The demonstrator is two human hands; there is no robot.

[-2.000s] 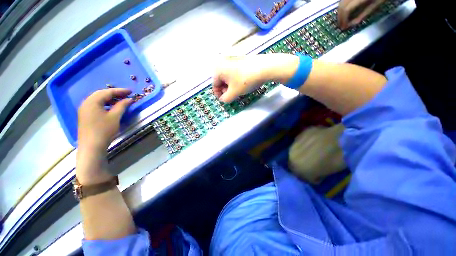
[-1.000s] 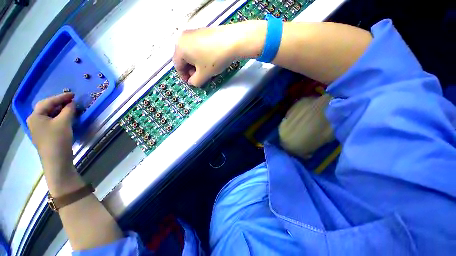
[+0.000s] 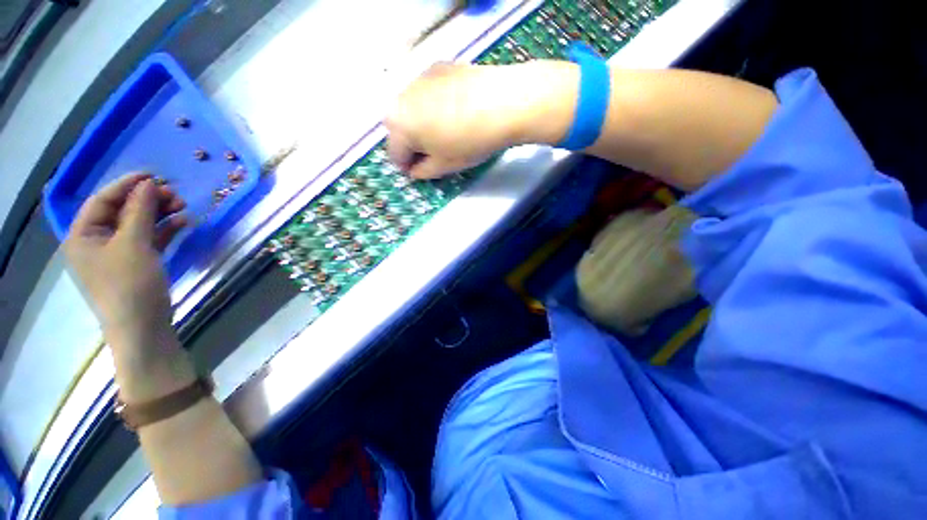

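The green circuit board panel (image 3: pixel 351 229) lies in the rail channel, with rows of small copper-red and dark parts. My right hand (image 3: pixel 412 152), with a blue wrist band, has its bent fingertips down at the panel; what they hold, if anything, is hidden. My left hand (image 3: pixel 142 208), with a brown wristwatch, is over the near-left part of the blue tray (image 3: pixel 152 137). Its thumb and fingers are curled close together; a small dark spot shows at the tips, too small to name surely. Loose coils (image 3: pixel 226 190) lie along the tray's near-right side.
The pale shelf (image 3: pixel 295 86) runs behind the channel. A white metal rail (image 3: pixel 391 269) runs along its near side. Part of another blue object (image 3: pixel 483 5) shows at the top edge. Another person's blurred hand (image 3: pixel 635 272) is below my right forearm.
The view has shifted. My left hand has moved from the coils towards the tray's near-left part. My right hand stays low at the panel. The other person's hand at upper right has left view.
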